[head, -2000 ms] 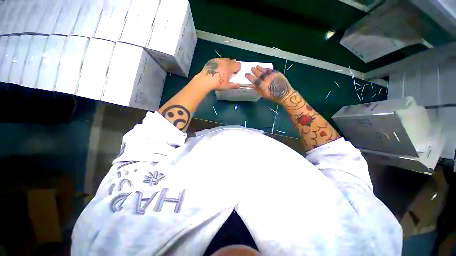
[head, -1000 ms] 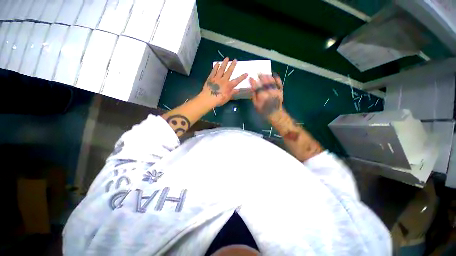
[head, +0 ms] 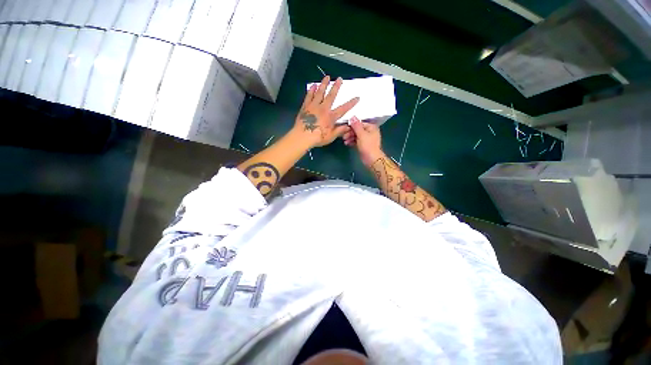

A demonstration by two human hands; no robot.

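Note:
A white carton lies on the dark green bench in front of me, its top looking closed. My left hand lies with spread fingers on the carton's left part. My right hand is at the carton's near edge, fingers bent and close together, thumb and fingertips at the edge near my left hand. Whether it pinches a flap or strip there is too small to tell.
White cartons stand packed in two rows at the left. An open large white box is at the bench's right end. Another white box is at the upper right. Thin white slivers lie on the bench. A pale rail runs behind the carton.
My right hand has come off the carton's top and moved down to its near edge. My left hand has gone from gripping the left end to lying spread on top.

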